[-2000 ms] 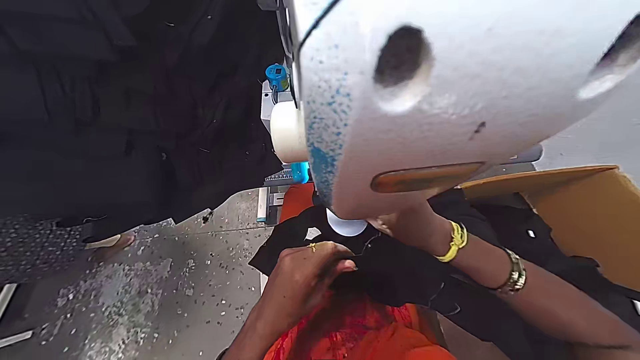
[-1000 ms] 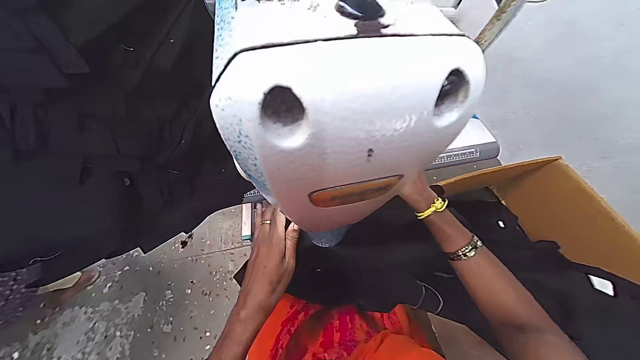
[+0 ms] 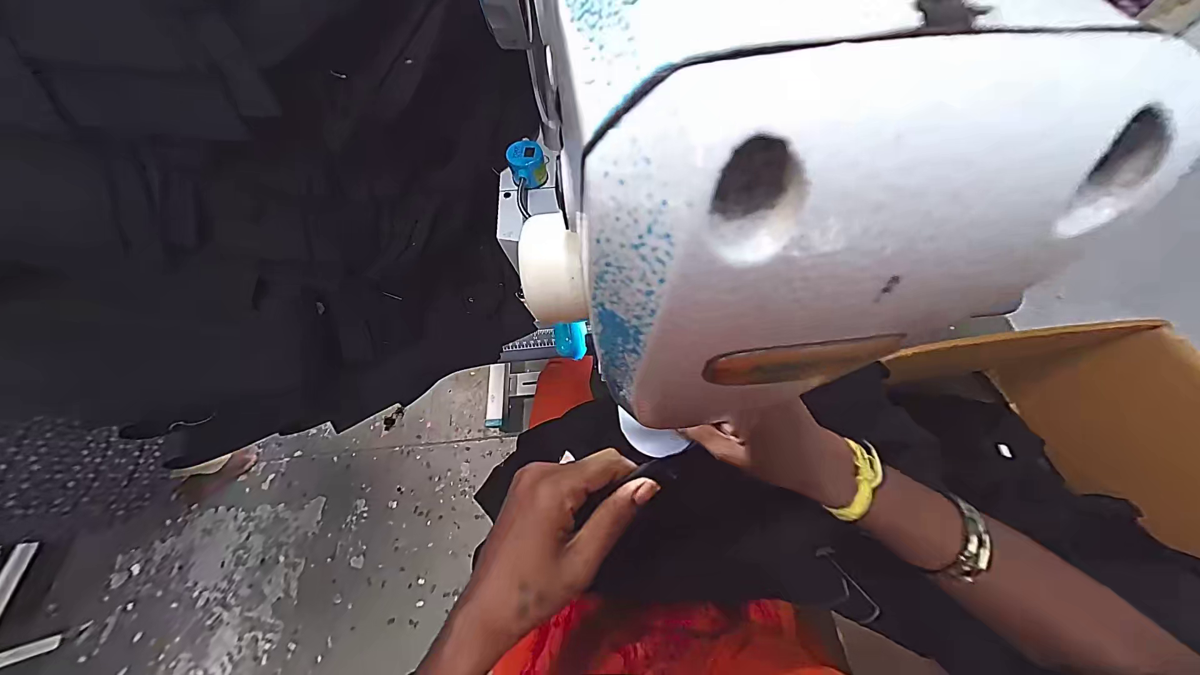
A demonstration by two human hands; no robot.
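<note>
The white head of an industrial machine (image 3: 844,206), likely a sewing or buttoning machine, fills the upper right. Below its lower tip shows a pale round part (image 3: 653,436). My left hand (image 3: 567,525) pinches the edge of a black fabric piece (image 3: 712,525) between thumb and index finger, just below that part. My right hand (image 3: 764,450), with a yellow band and a metal bracelet at the wrist, reaches under the head; its fingertips touch the cloth near the round part, partly hidden by the machine. The cloth lies over my lap.
A cardboard box (image 3: 1106,412) with dark cloth stands at the right. Large dark fabric (image 3: 234,187) hangs at the left, above a scrap-littered floor (image 3: 309,553). A white wheel (image 3: 553,269) sits on the machine's left side. Another person's foot (image 3: 220,475) shows at the lower left.
My left hand was flat with fingers extended at the machine's left one second ago; now it pinches the cloth edge below the head. The view has shifted.
</note>
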